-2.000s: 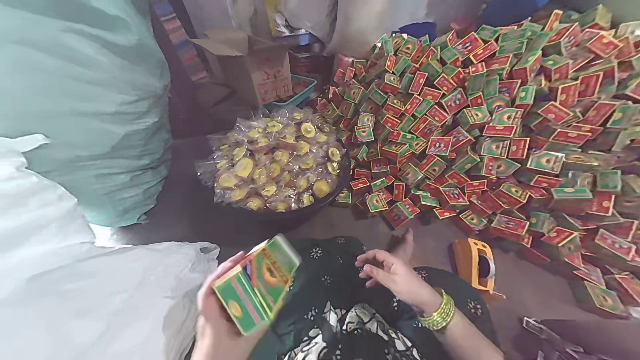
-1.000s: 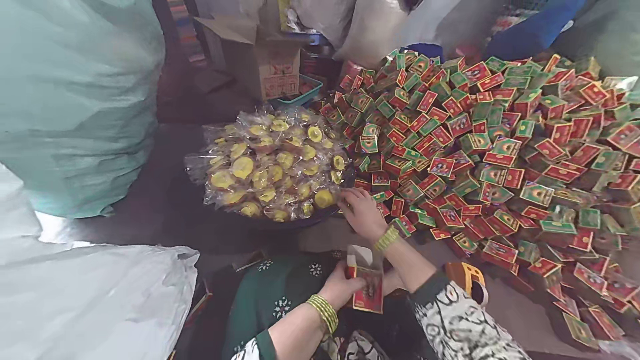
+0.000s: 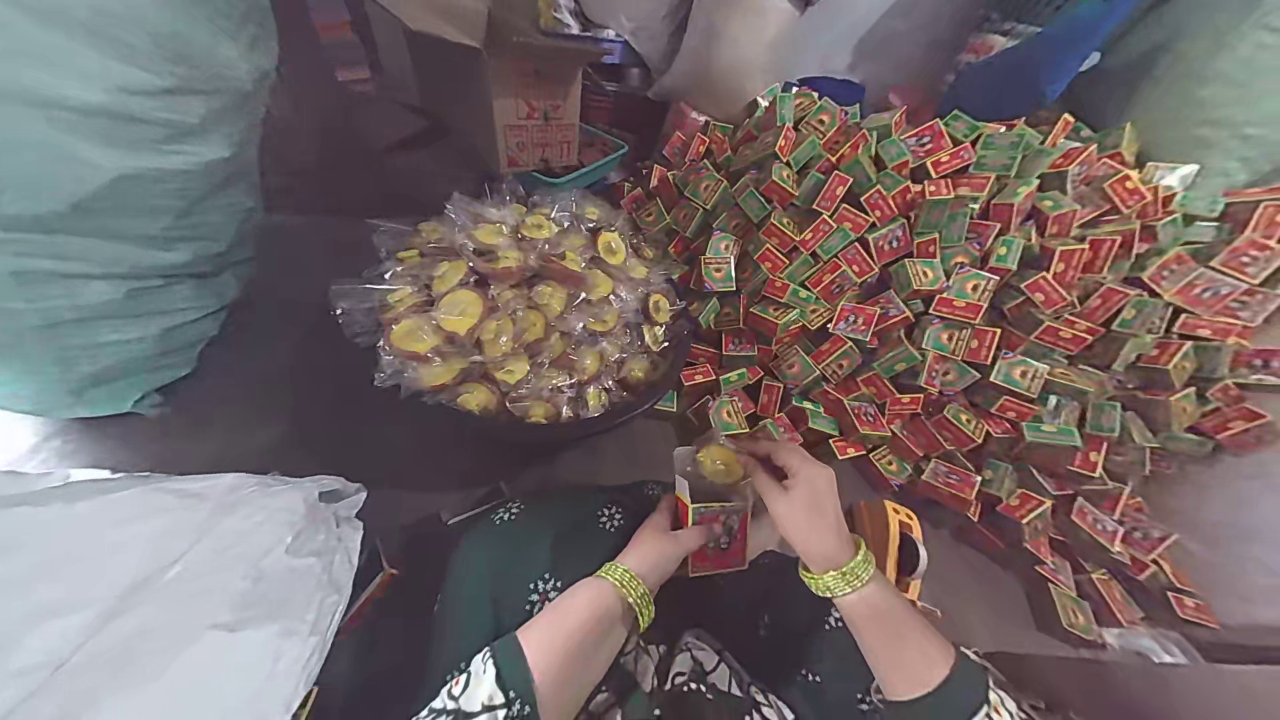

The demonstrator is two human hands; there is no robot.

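My left hand [image 3: 660, 545] holds a small red cardboard box [image 3: 718, 540] upright over my lap, its top flap raised. Just above the box's top, my right hand [image 3: 795, 490] pinches a clear plastic packet with a yellow round piece [image 3: 718, 463] in it. Beyond my hands stands a dark round basin [image 3: 560, 428] heaped with similar yellow pieces in clear wrapping [image 3: 460, 312]. To its right spreads a large heap of small red and green boxes [image 3: 890, 240].
An orange object [image 3: 890, 545], perhaps a tape dispenser, lies right of my lap. A cardboard carton [image 3: 535, 110] and a teal tray [image 3: 585, 172] stand behind the basin. A green sack [image 3: 120, 200] and a white sack [image 3: 170, 590] fill the left side.
My right hand has moved from the basin's edge to above the box and now holds a wrapped yellow piece. Two seconds ago it was empty, and my left hand held a box with a green face showing.
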